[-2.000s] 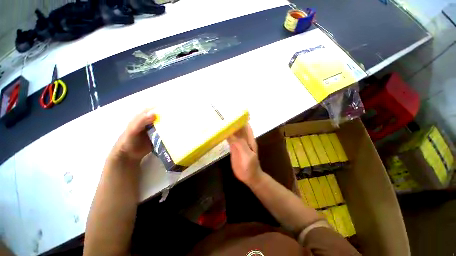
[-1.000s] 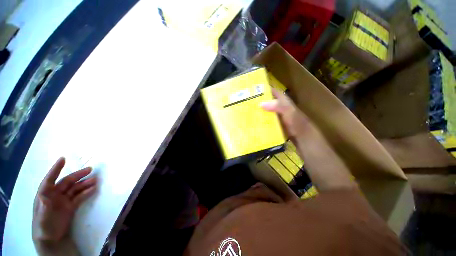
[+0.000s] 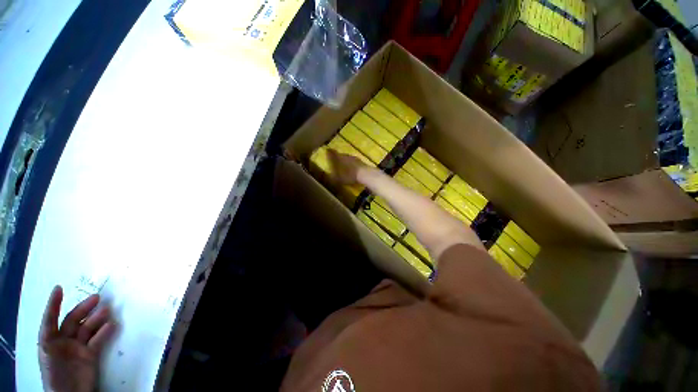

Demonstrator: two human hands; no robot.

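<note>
My right hand reaches into the large open brown carton and is on a yellow retail box at the near left corner of the rows. The fingers are partly hidden and blurred, but the hand appears to hold that box. Rows of yellow boxes stand on edge in the carton, with dark ends and shiny film between them. My left hand is over the white bench at the lower left, palm partly up, fingers apart, empty.
A bagged yellow box lies at the bench's edge, its clear film hanging over. A red stool and another carton of yellow boxes stand beyond. A black band crosses the bench.
The view has turned from the bench toward the carton. My right hand has carried the yellow box down into the carton. My left hand has let go of the box and stays over the bench.
</note>
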